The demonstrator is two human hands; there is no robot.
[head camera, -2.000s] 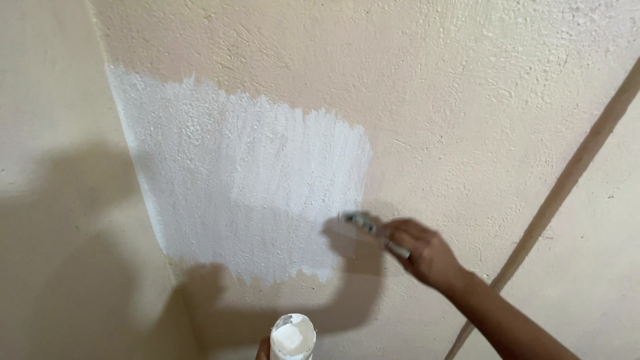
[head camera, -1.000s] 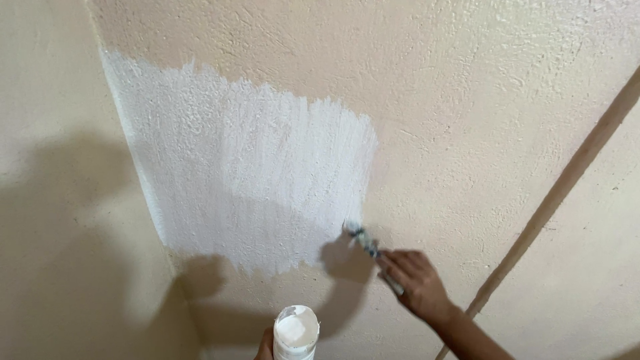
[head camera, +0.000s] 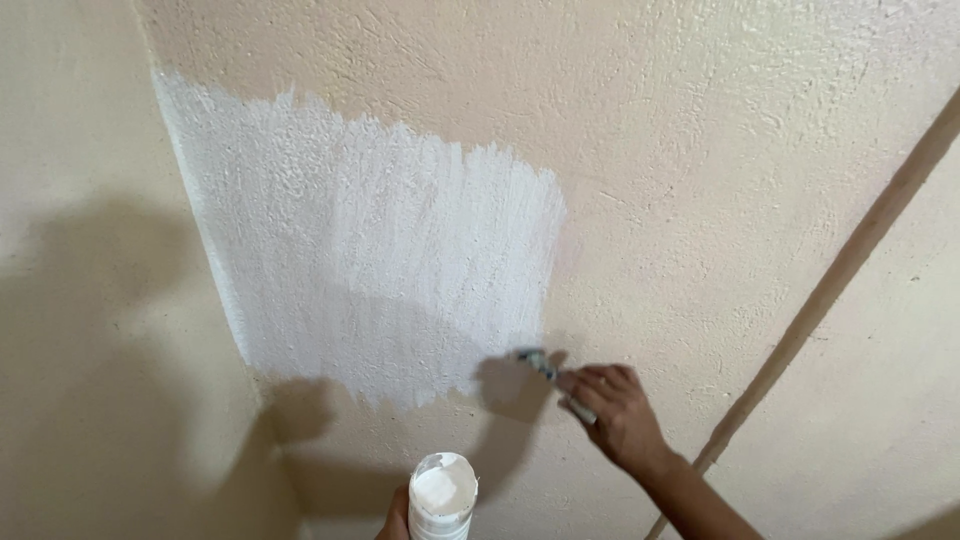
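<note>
My right hand (head camera: 615, 409) grips the handle of a paintbrush (head camera: 538, 363), slightly blurred, whose bristle end is at the lower right edge of a patch of white paint (head camera: 390, 247). That patch covers part of a rough beige wall (head camera: 675, 225), with ragged upper and lower edges. At the bottom of the view my left hand (head camera: 395, 517), mostly out of frame, holds a white plastic container (head camera: 442, 499) upright, its top uncovered and white paint inside.
An adjoining beige wall (head camera: 75, 180) meets the painted one at a corner on the left. A brown stripe (head camera: 832, 277) runs diagonally down the right side. Shadows of the arms and body fall across both walls.
My right hand with the paintbrush has moved down along the right side of the white patch. The left hand keeps hold of the container near the bottom edge.
</note>
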